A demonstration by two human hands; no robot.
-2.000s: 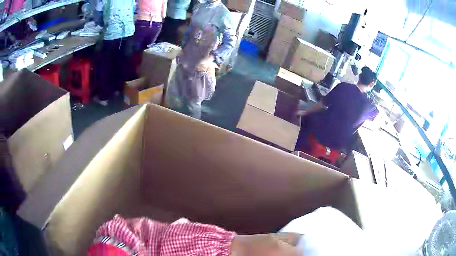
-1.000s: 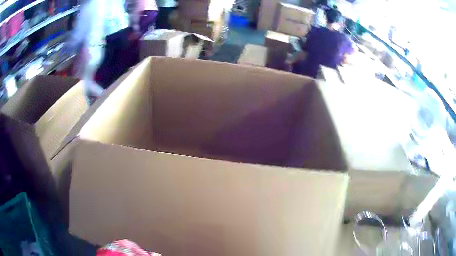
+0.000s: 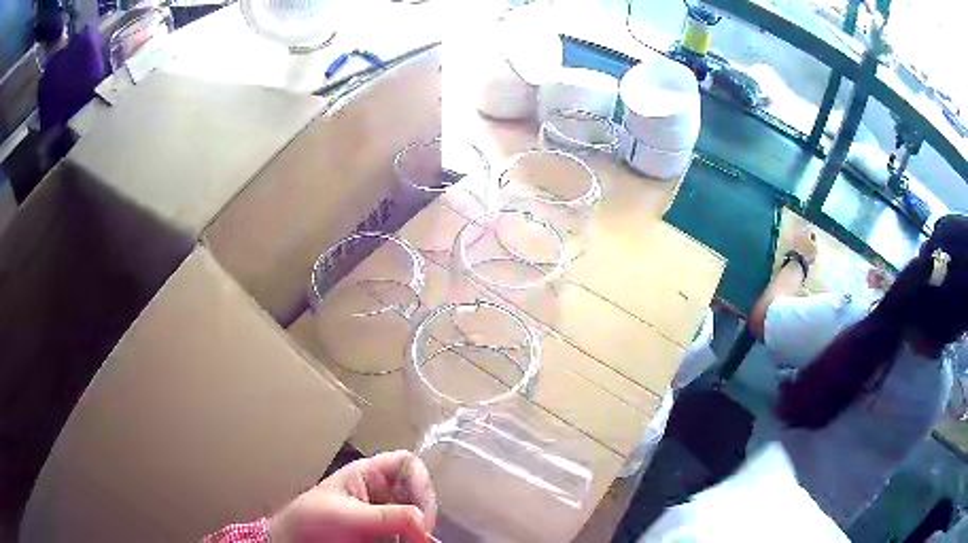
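My left hand (image 3: 372, 501), bare with a red checked cuff, is at the bottom edge left of centre. Its fingers are curled beside the left end of a clear cylinder container (image 3: 520, 477) lying on its side; whether they grip it is unclear. Several upright clear containers stand on a cardboard-covered table (image 3: 626, 318), seen mostly as shiny rings, the nearest upright one (image 3: 474, 352) just beyond the lying one. The large open shipping carton (image 3: 191, 392) is at the left. My right hand is not in view.
White drum-shaped items (image 3: 658, 117) stand at the table's back. Blue-handled nippers (image 3: 353, 64) and a small fan (image 3: 287, 19) are beyond the carton. A person (image 3: 870, 361) sits at the right. A white object (image 3: 732, 504), unclear, is at bottom right.
The view has swung right from the carton's open inside to the table of clear containers. The red-sleeved arm was over the carton with something white at its hand; now the left hand is by the lying container.
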